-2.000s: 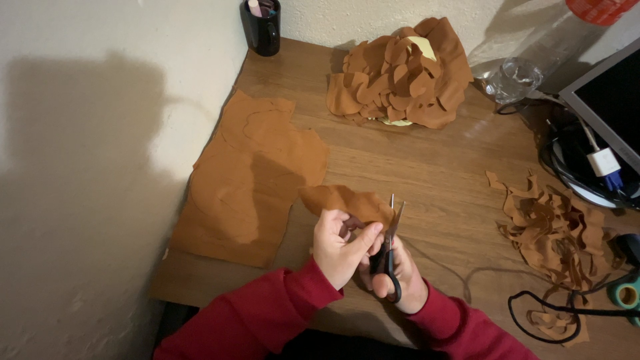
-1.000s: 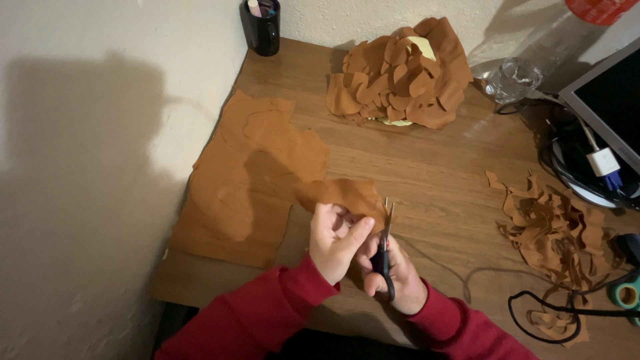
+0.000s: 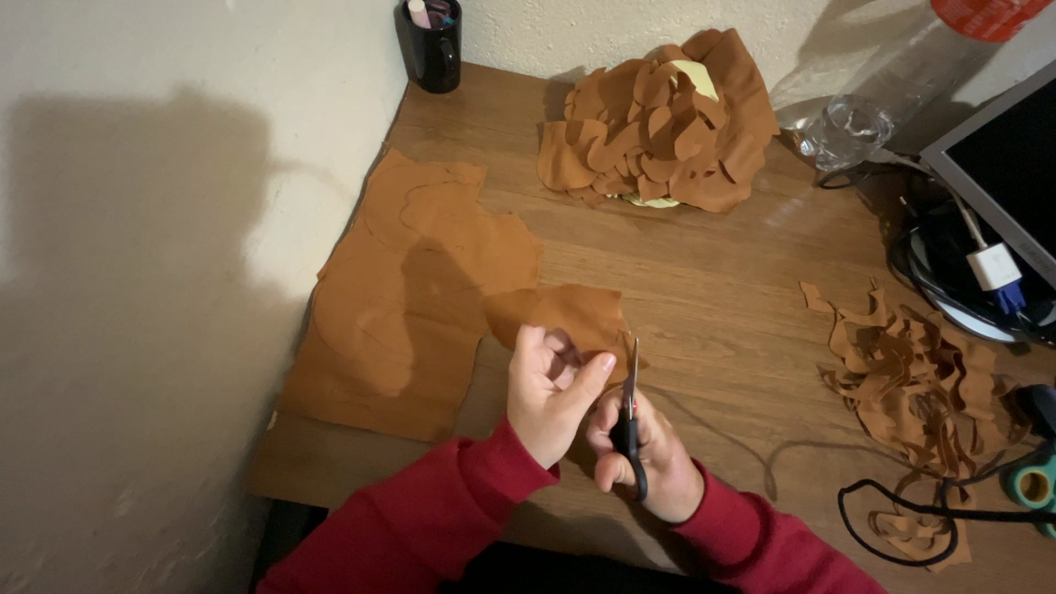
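Observation:
My left hand (image 3: 553, 388) holds a small piece of brown fabric (image 3: 569, 309) by its near edge, thumb toward the scissors. Its far left corner lies over or just above a larger brown fabric sheet (image 3: 371, 330), which bears drawn curved outlines and lies flat at the left. My right hand (image 3: 652, 462) grips black-handled scissors (image 3: 631, 412), their blades pointing away from me at the right edge of the small piece. The blades look nearly closed. Whether fabric lies between them cannot be told.
A heap of cut brown pieces (image 3: 660, 140) with pale yellow bits lies at the back. Curled brown scraps (image 3: 924, 388), cables and green-handled scissors (image 3: 1031, 487) lie at the right. A black mug (image 3: 433, 54), a plastic bottle (image 3: 899, 91) and a monitor (image 3: 1006, 157) stand behind.
The scissor blades, apart two seconds ago, are now nearly together. The small fabric piece has turned in my left hand, and its right end has moved away from the blade tips.

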